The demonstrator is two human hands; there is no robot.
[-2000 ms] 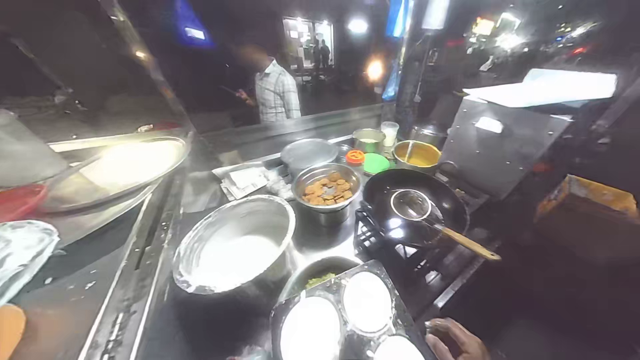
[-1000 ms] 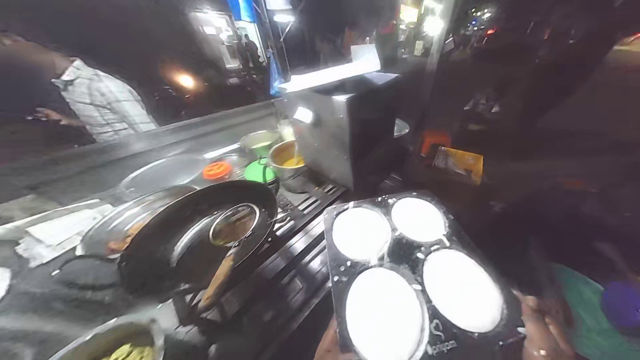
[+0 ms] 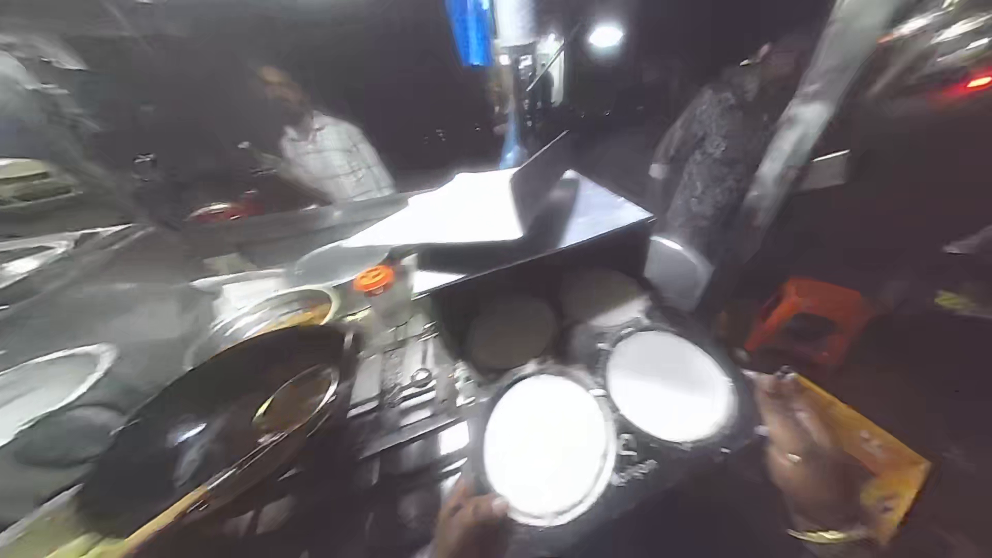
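A dark four-cup pan [image 3: 632,457] is held by its near corners between my two hands. My left hand [image 3: 469,519] grips its lower left edge, thumb near a white-filled cup [image 3: 549,449]. My right hand [image 3: 806,457], with a bangle at the wrist, holds the right edge beside the second white-filled cup [image 3: 670,386]. The far cups lie in shadow under the raised top of a metal box [image 3: 542,248], and their contents are hard to make out. At the left, a black wok [image 3: 194,418] holds a strainer [image 3: 298,399] with a wooden handle.
Burner grates [image 3: 411,395] lie between wok and pan. Behind them are an orange-lidded container [image 3: 374,279] and a steel bowl of food [image 3: 310,310]. A large pot [image 3: 58,380] is at far left. An orange stool [image 3: 810,318] stands right. Two people are beyond the counter.
The pan, lower and on the counter side two seconds ago, is now held up at the metal box, its far cups inside the shadow. The view has swung about.
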